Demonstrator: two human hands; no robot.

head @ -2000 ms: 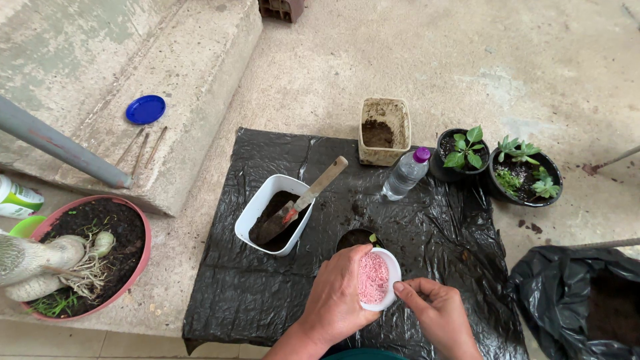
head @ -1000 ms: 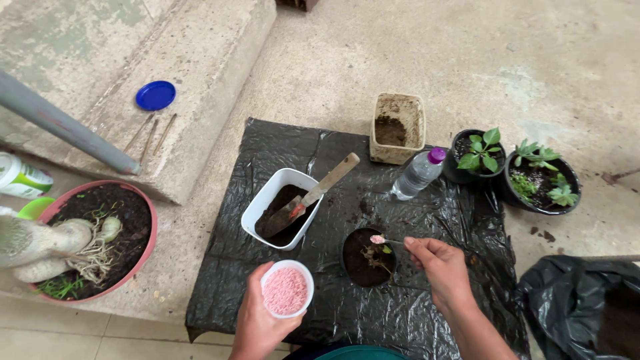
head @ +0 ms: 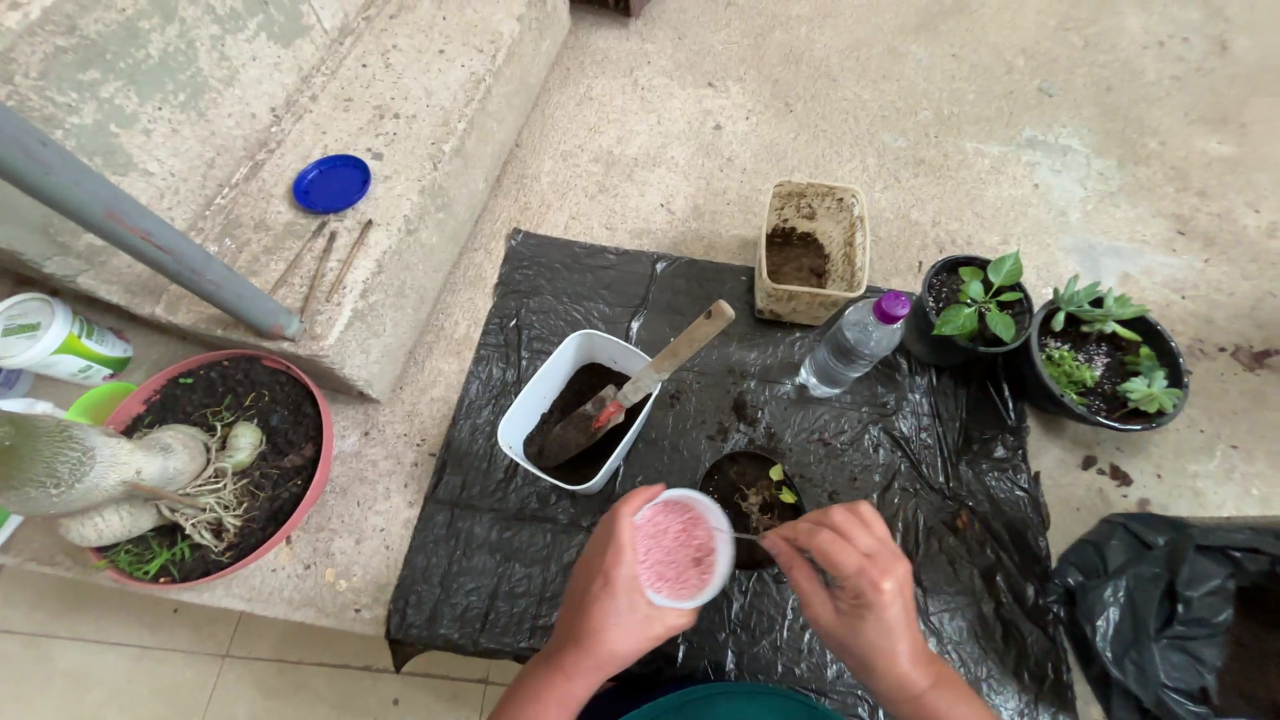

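Observation:
My left hand [head: 622,590] grips a small white tub [head: 722,560] of pink granules [head: 675,550], tilted toward the camera. Between the fingertips of my right hand [head: 850,580] is a thin spoon [head: 742,536], its far end over the tub's rim; its bowl cannot be made out. Just behind the hands stands a dark pot of soil [head: 735,480] with a small green seedling [head: 783,484], partly hidden by them. A hand trowel [head: 668,365] with a wooden handle leans in a white rectangular container [head: 517,430] of dark soil. Black plastic sheeting [head: 470,560] lies underneath.
A water bottle [head: 850,345], a soil-stained tub [head: 812,300] and two potted plants [head: 975,310] [head: 1105,360] stand behind and right. A black bag of soil [head: 1130,610] is at the right. Left are a large pink-rimmed pot [head: 322,440], a grey pole [head: 150,230] and a blue lid [head: 332,184].
Since one second ago, my right hand with the spoon has moved left from the seedling pot to the tub. My left hand has brought the tub toward the right, nearer that pot.

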